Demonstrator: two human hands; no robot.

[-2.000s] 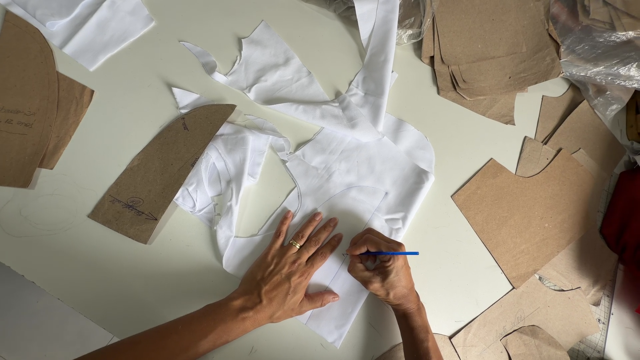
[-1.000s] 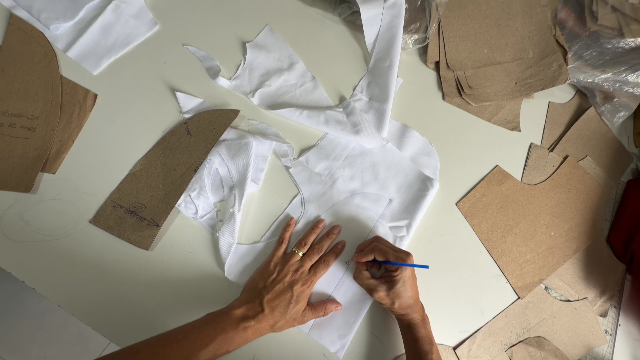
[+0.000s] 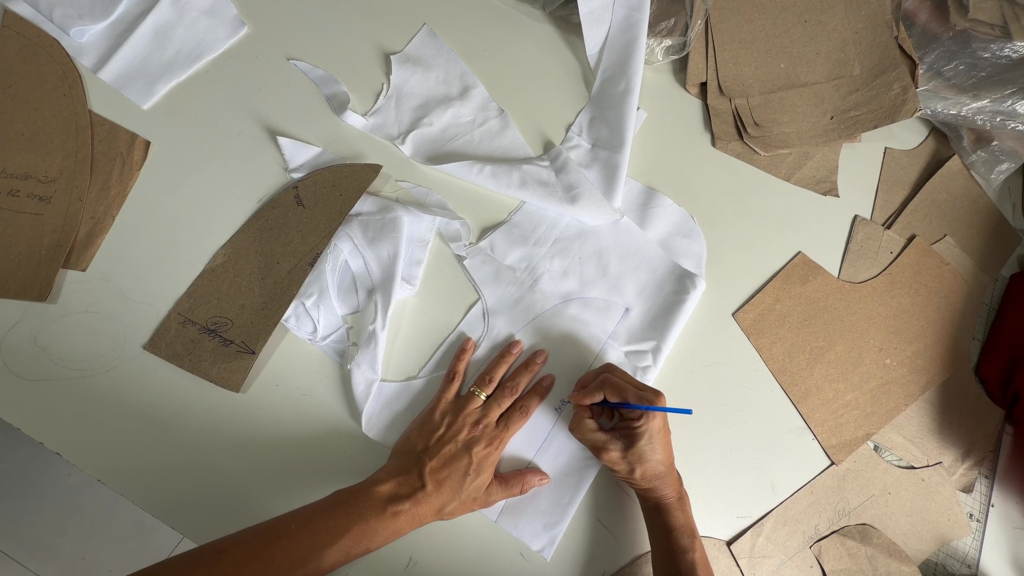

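Note:
White fabric (image 3: 592,264) lies flat in the middle, with a curved outline drawn on it in thin blue line. My left hand (image 3: 472,432), a ring on one finger, rests spread on this fabric and presses it down. My right hand (image 3: 624,424) grips a blue pen (image 3: 652,409), its tip hidden by the fingers, beside small handwriting near the drawn line. White fabric scraps (image 3: 456,104) lie above and to the left. A brown card pattern piece (image 3: 264,272) with handwriting overlaps the crumpled scraps at the left.
More brown pattern pieces (image 3: 48,160) are at the far left, near folded white fabric (image 3: 160,48). A stack of brown card (image 3: 808,72) and clear plastic (image 3: 968,88) sit at the top right. Further patterns (image 3: 864,344) and part of a clear ruler (image 3: 972,520) lie at the right.
Small handwriting now shows on the white fabric beside the drawn line, at my right hand. My left hand stays spread on the fabric.

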